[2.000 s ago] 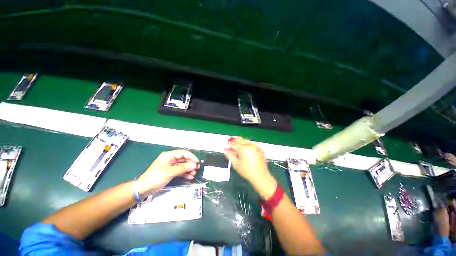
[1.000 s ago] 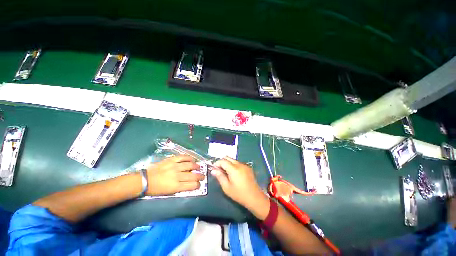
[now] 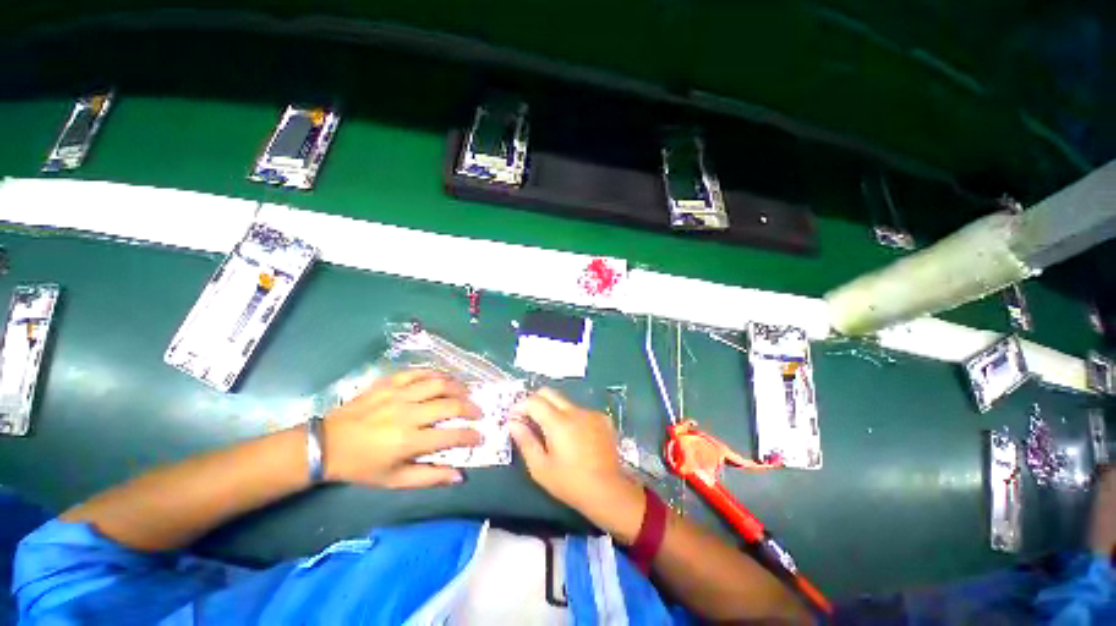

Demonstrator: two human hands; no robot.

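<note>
A phone front housing (image 3: 492, 450) lies flat on the dark green mat in front of me, mostly under my hands. My left hand (image 3: 404, 428) rests flat on it, fingers spread towards the right, holding it down. My right hand (image 3: 569, 450) is at the housing's right end, fingertips together on its edge; whether they pinch a small part or tool is too small to tell. Thin shiny clear strips (image 3: 443, 355) lie just beyond my left hand. A small white square sheet with a black upper part (image 3: 553, 345) lies beyond my right hand.
An air blow gun (image 3: 698, 452) lies right of my hands, nozzle away. Other housings lie left (image 3: 245, 306) and right (image 3: 786, 404). A white strip (image 3: 416, 259) bears red bits (image 3: 600, 278). Beyond, a green belt (image 3: 379, 171) carries phones. A taped post (image 3: 930, 281) slants in at right.
Since two seconds ago, both hands have come down onto the housing and the blow gun has come into view. Over the last second my left hand has shifted slightly; the belt phones look displaced right.
</note>
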